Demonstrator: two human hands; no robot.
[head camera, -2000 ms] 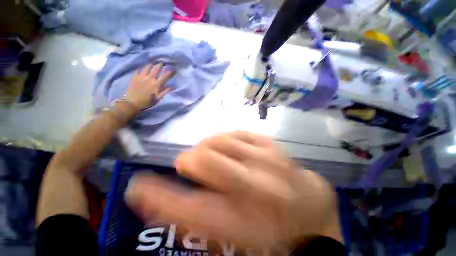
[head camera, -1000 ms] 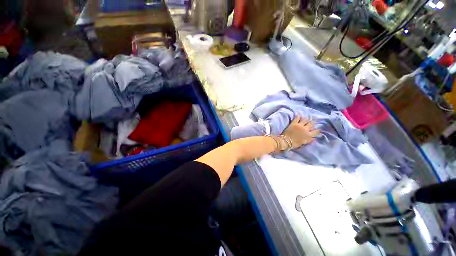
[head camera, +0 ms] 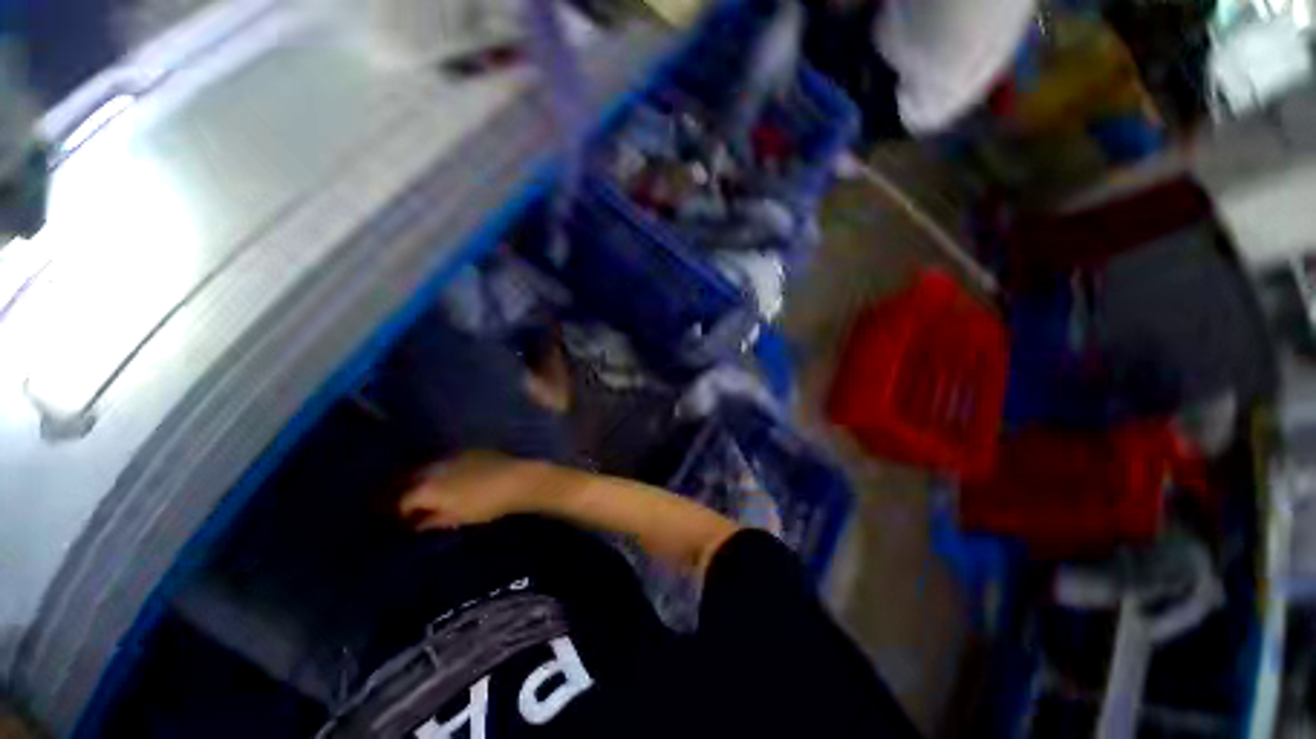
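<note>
My right hand (head camera: 469, 491) is at lap height, below the front edge of the sewing table (head camera: 274, 311). The forearm comes in from the lower right out of a black sleeve. The fingers point left into deep shadow and are blurred, so I cannot tell whether they hold anything. Dark clothing with white letters (head camera: 556, 679) lies just below the hand. My left hand is out of the picture. The garment and the needle area are also out of view.
Blue baskets (head camera: 657, 274) with mixed cloth pieces stand beyond the table edge. Another blue basket (head camera: 823, 520) is nearer. Red baskets (head camera: 924, 368) stand on the floor at the right. A purple strip (head camera: 556, 87) hangs over the table edge. The frame is blurred.
The view has swung right, from the garment and left-side baskets to the table's right side. My left hand, earlier flat on the blue-grey cloth, has left view; my right hand now shows.
</note>
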